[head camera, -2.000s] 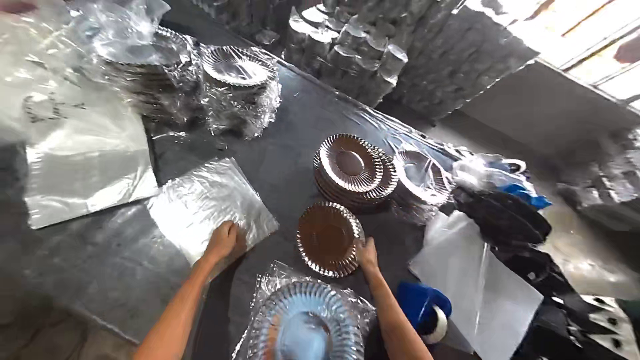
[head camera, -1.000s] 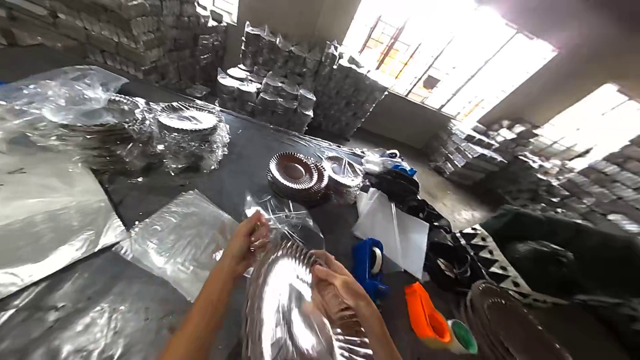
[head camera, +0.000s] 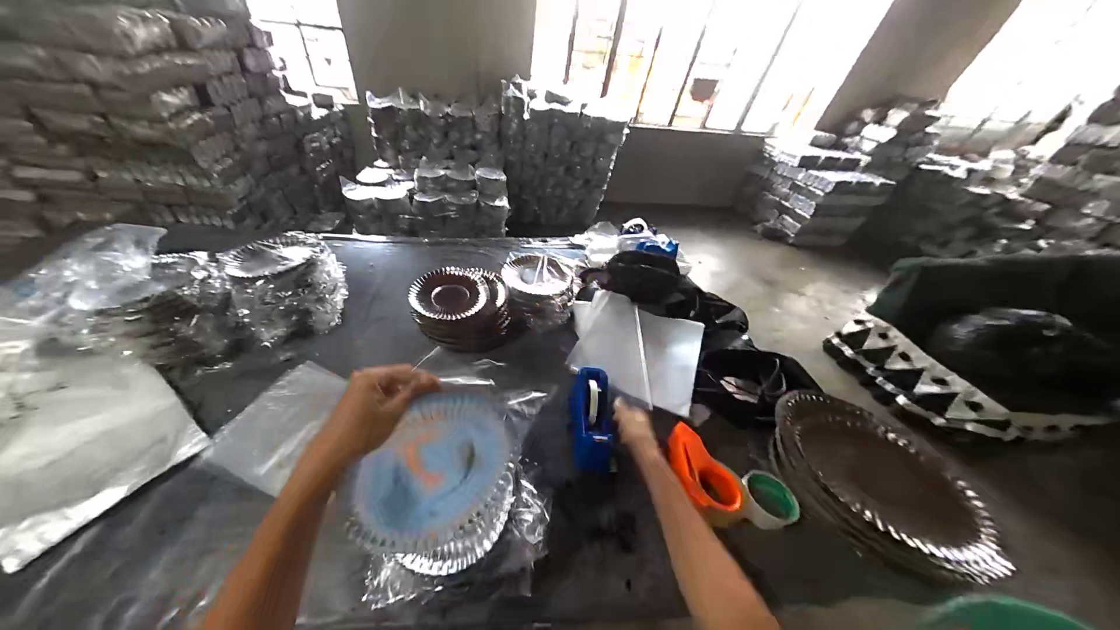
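My left hand (head camera: 391, 395) pinches the clear plastic at the upper left edge of a stack of fluted plates (head camera: 437, 472), whose top one looks bluish with an orange patch and is blurred. Crinkled clear plastic (head camera: 525, 516) lies around the stack. At the right side of a blue tape dispenser (head camera: 592, 418), my right hand (head camera: 632, 423) is blurred; its fingers cannot be made out well. An orange tape dispenser (head camera: 703, 472) and a green-cored tape roll (head camera: 770, 499) lie to the right of that hand.
Brown silver-rimmed plates (head camera: 453, 299) and wrapped plates (head camera: 538, 278) stand behind. Plastic sheets (head camera: 293, 424) and wrapped stacks (head camera: 280, 284) are at left. Black bags (head camera: 652, 280), white sheets (head camera: 634, 350) and large brown plates (head camera: 884, 481) occupy the right side.
The view has tilted up. One second ago both hands were at the silvery plates in front; now my right hand is over by the blue tape dispenser, while my left hand remains at the plates.
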